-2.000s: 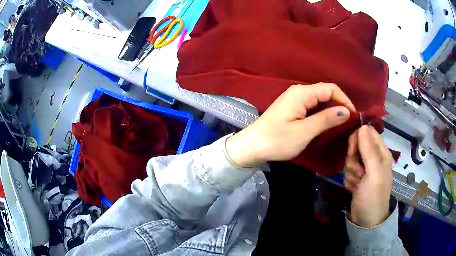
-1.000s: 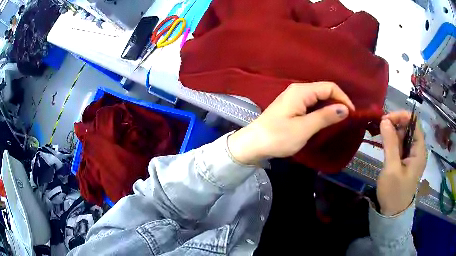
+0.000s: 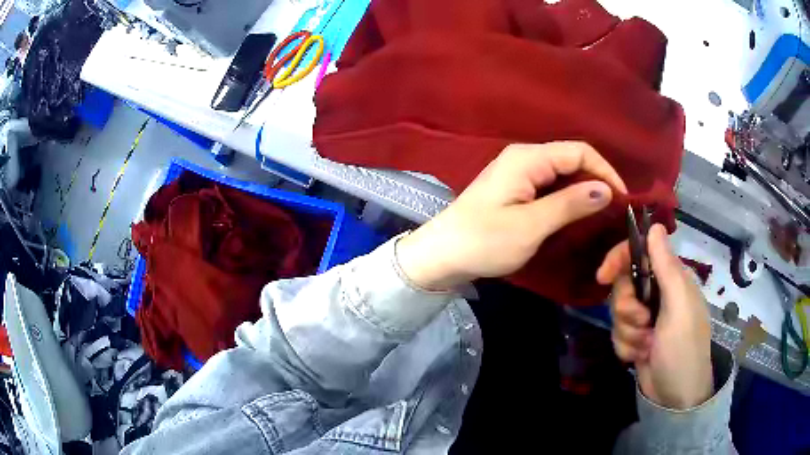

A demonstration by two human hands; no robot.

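A dark-red garment piece (image 3: 506,98) lies spread over the table and hangs past its front edge. My left hand (image 3: 520,213) pinches the garment's edge between thumb and forefinger. My right hand (image 3: 662,324) holds small dark thread snips (image 3: 639,267), blades pointing up. The blade tips are apart and lie at the garment's edge, just right of my left fingertips. Whether the blades touch a thread cannot be told.
A blue bin (image 3: 333,233) heaped with red pieces is below the table at left. Red-and-yellow scissors (image 3: 289,62) lie beside a black phone (image 3: 243,71). Metal machine parts (image 3: 755,147) and green-and-yellow scissors (image 3: 793,342) are at right.
My right hand moved right from the garment's edge, then back left to it. The snips now show upright in it, with tips at the edge. My left hand has barely moved.
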